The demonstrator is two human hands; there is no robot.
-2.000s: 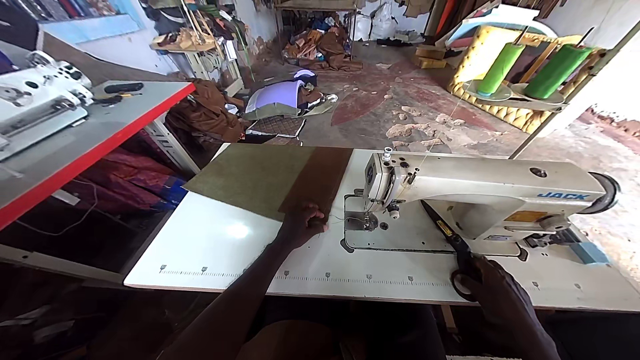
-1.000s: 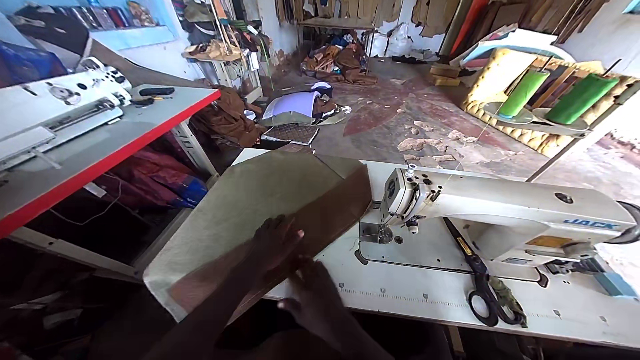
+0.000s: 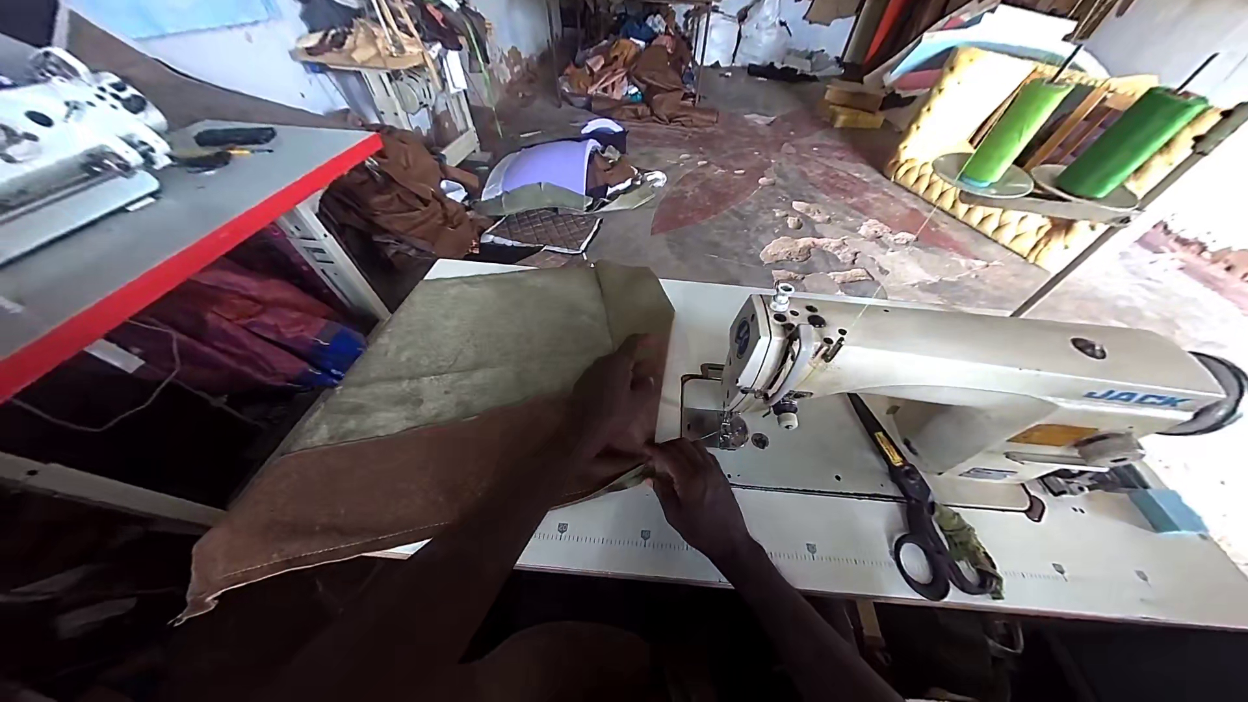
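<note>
A green and brown fabric piece (image 3: 468,341) lies over the left of the white machine table (image 3: 829,531), its brown part hanging past the front edge. My left hand (image 3: 624,390) rests on its right part, fingers bent at the edge; its fingertips are partly hidden. My right hand (image 3: 690,487) pinches the fabric's edge with thumb and fingers, close to my left hand. Just right of both hands is the needle area of a Jack sewing machine (image 3: 955,351). Black-handled scissors (image 3: 916,526) lie under the machine arm, with a green cloth scrap (image 3: 967,548) at the handles.
Green thread cones (image 3: 1131,141) stand on a holder behind the machine. At the left is a red-edged table (image 3: 244,210) bearing another sewing machine (image 3: 73,136). Cloth pieces (image 3: 541,171) lie on the floor beyond. A light blue block (image 3: 1167,510) sits at the table's right.
The fabric has turned and moved toward the needle area. My right hand has gone from the scissors, held two seconds ago, to the fabric's edge. My left hand has shifted right since one second ago.
</note>
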